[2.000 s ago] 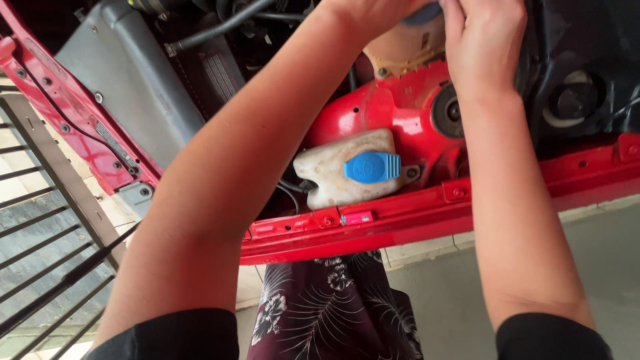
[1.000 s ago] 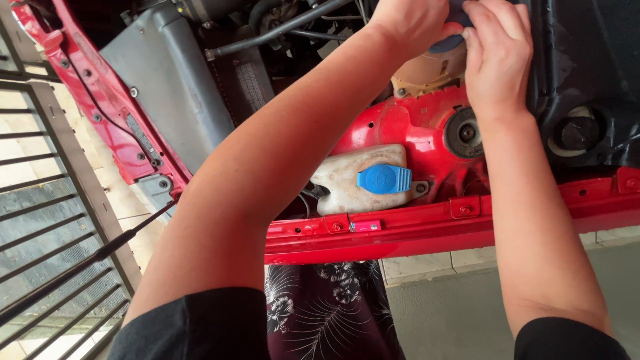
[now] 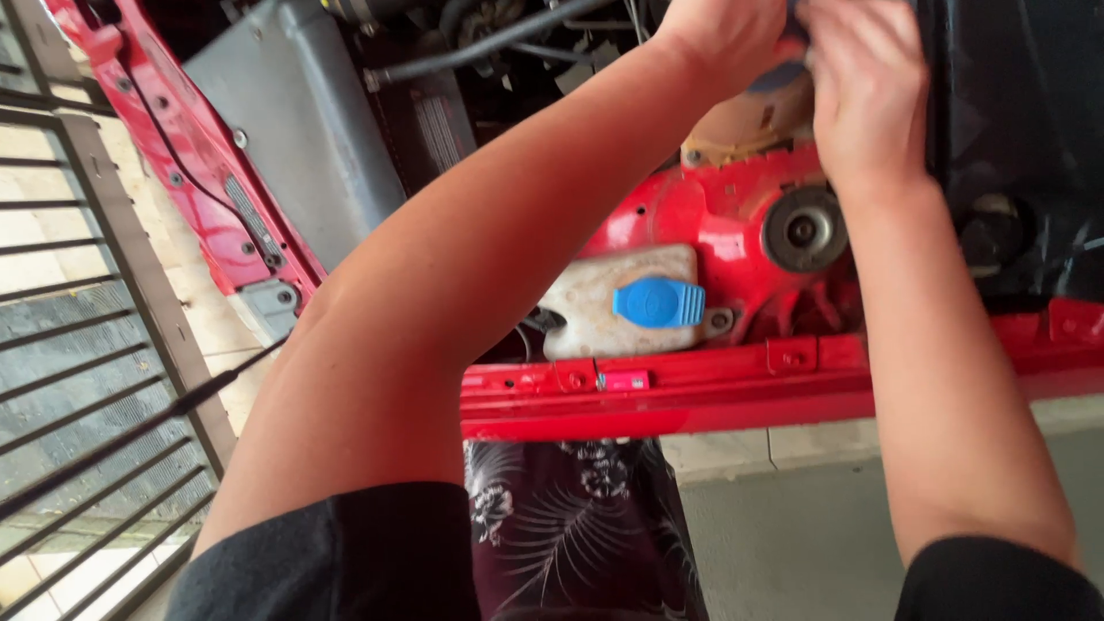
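At the top edge of the head view, my left hand (image 3: 733,39) and my right hand (image 3: 867,78) meet over an amber plastic coolant reservoir (image 3: 746,121). A dark blue cap (image 3: 779,78) shows partly under them at the reservoir's top. Something dark is between the fingers, but blur and the frame's edge hide the grip. Nearer my body stands a whitish washer fluid reservoir (image 3: 586,297) with a closed bright blue cap (image 3: 660,302). To its upper right is the round strut mount (image 3: 804,229) in the red bodywork.
The red fender edge (image 3: 690,418) runs between me and the engine bay, with a small pink label on it. A grey cover (image 3: 302,129), a dark hose (image 3: 492,47) and a thin prop rod (image 3: 207,388) lie left. Beyond is a metal railing (image 3: 129,259); black plastic trim (image 3: 1018,112) is at right.
Both hands stay at the amber reservoir. A gap now shows between them and part of the blue cap below, where one second ago they were close around it.
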